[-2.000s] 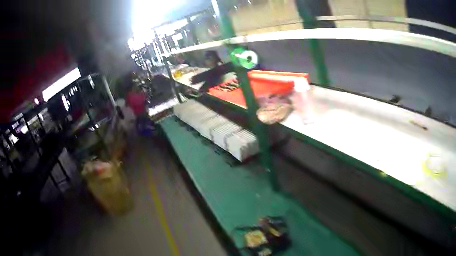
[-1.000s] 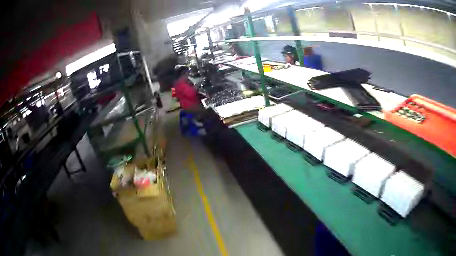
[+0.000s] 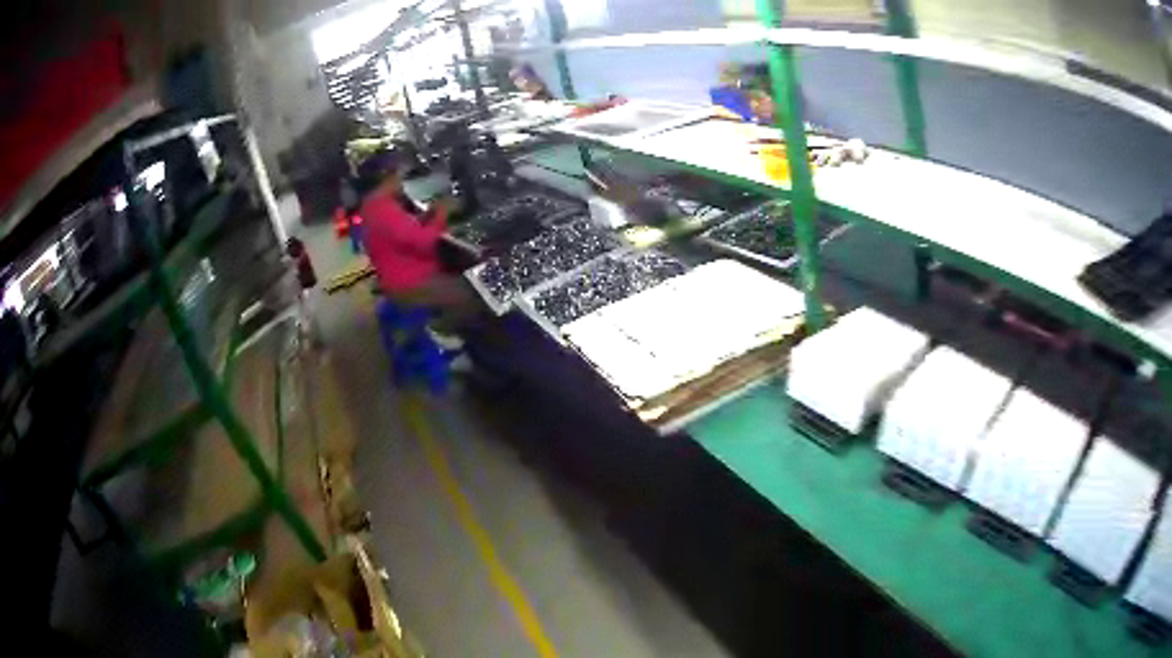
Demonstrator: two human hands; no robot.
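Observation:
Neither of my hands is in the picture. Nearest in front, at the right, several stacked white blocks (image 3: 946, 414) stand in a row in black holders (image 3: 920, 486) on the green bench (image 3: 784, 473). Beyond them a white sheet or stack of sheets (image 3: 688, 328) lies on brown layers. Farther along are trays full of small dark and silvery pieces, one in the middle (image 3: 604, 285) and one to its left (image 3: 546, 252). The single pieces are too small and blurred to tell apart.
A person in a red top (image 3: 401, 244) sits on a blue stool (image 3: 411, 345) at the bench. A cardboard box (image 3: 321, 611) stands at the lower left. A yellow line (image 3: 473, 533) runs along the floor. A green post (image 3: 794, 167) and pale upper shelf (image 3: 951, 206) stand at the right.
The view has moved forward along the bench. The seated person, white sheet and trays are nearer. The orange-red tray has left the view, and the cardboard box has shifted to the lower left edge.

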